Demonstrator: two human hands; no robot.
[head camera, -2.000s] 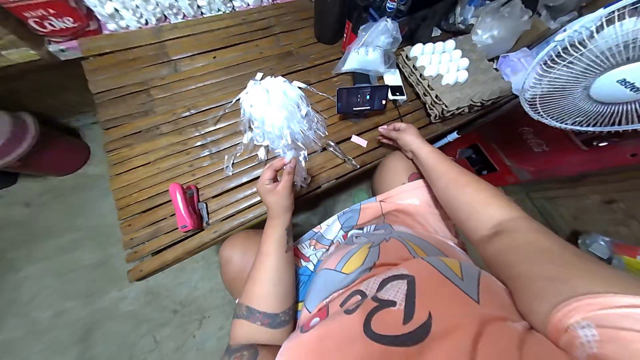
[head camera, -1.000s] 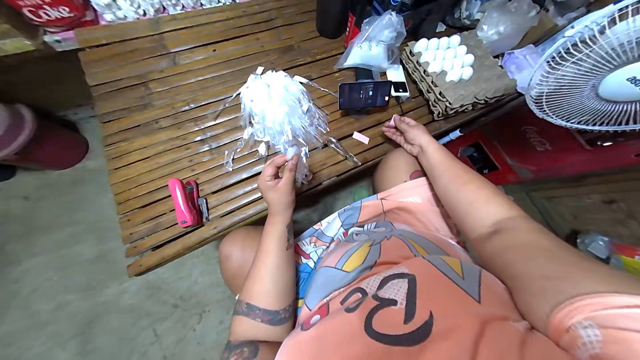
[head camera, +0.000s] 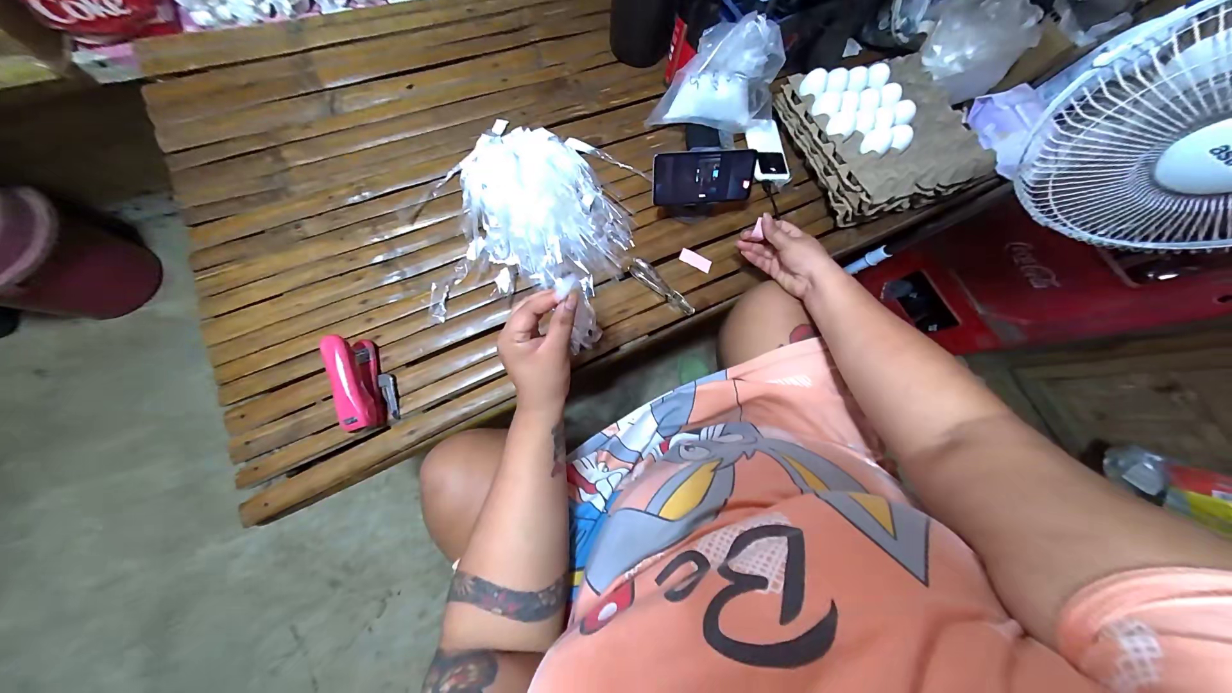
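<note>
Near the front edge of a bamboo slat table (head camera: 318, 241), my left hand (head camera: 541, 337) pinches a small white piece between thumb and fingers. Just beyond it lies a heap of shiny white plastic strips (head camera: 539, 197). My right hand (head camera: 787, 252), by the table's edge on the right, holds a small pink paper slip (head camera: 758, 229) at its fingertips. Another pink slip (head camera: 695, 260) lies flat between the hands. A narrow clear plastic piece (head camera: 662, 286) rests left of that slip. At the left lies a pink stapler (head camera: 352, 383), with a small dark metal part beside it.
A propped phone (head camera: 704, 177) stands beyond my right hand, beside a white device (head camera: 767, 154) and a plastic bag (head camera: 724, 82). White eggs (head camera: 866, 106) sit on stacked cardboard trays (head camera: 924, 159). An electric fan (head camera: 1136, 135) is at the right, above a red cooler (head camera: 1039, 260).
My right hand, with no slip visible in its fingers two seconds ago, now shows a pink slip at its fingertips. My left hand stays by the white strips.
</note>
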